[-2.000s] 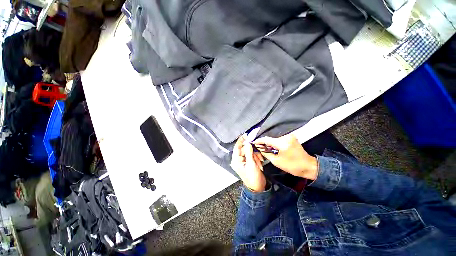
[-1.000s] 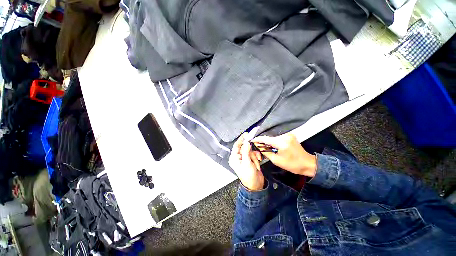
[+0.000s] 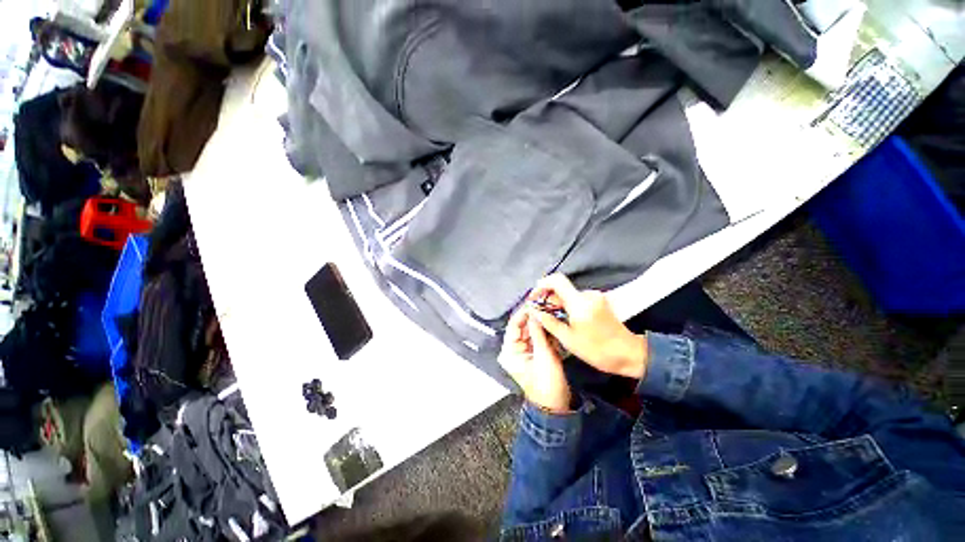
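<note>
A grey garment [image 3: 497,212] with white stripes lies heaped on the white table, a rounded grey flap on top. My left hand [image 3: 536,365] pinches the garment's edge at the table's near edge. My right hand [image 3: 598,330] is beside it, fingertips touching the left ones, with a short dark tool [image 3: 550,309] in its fingers. Any needle or thread is too small to see. The fingertips hide the spot being worked on.
A black phone [image 3: 339,310], a cluster of small black buttons [image 3: 319,398] and a small clear packet [image 3: 352,459] lie on the table [image 3: 259,275] to the left. A checked card [image 3: 876,98] lies at the right. Blue bins [image 3: 894,228] and clothing piles [image 3: 196,455] stand around.
My right hand has moved slightly left and up, its fingertips now over the left ones. The view has shifted a little, so the table items appear slightly lower and further right.
</note>
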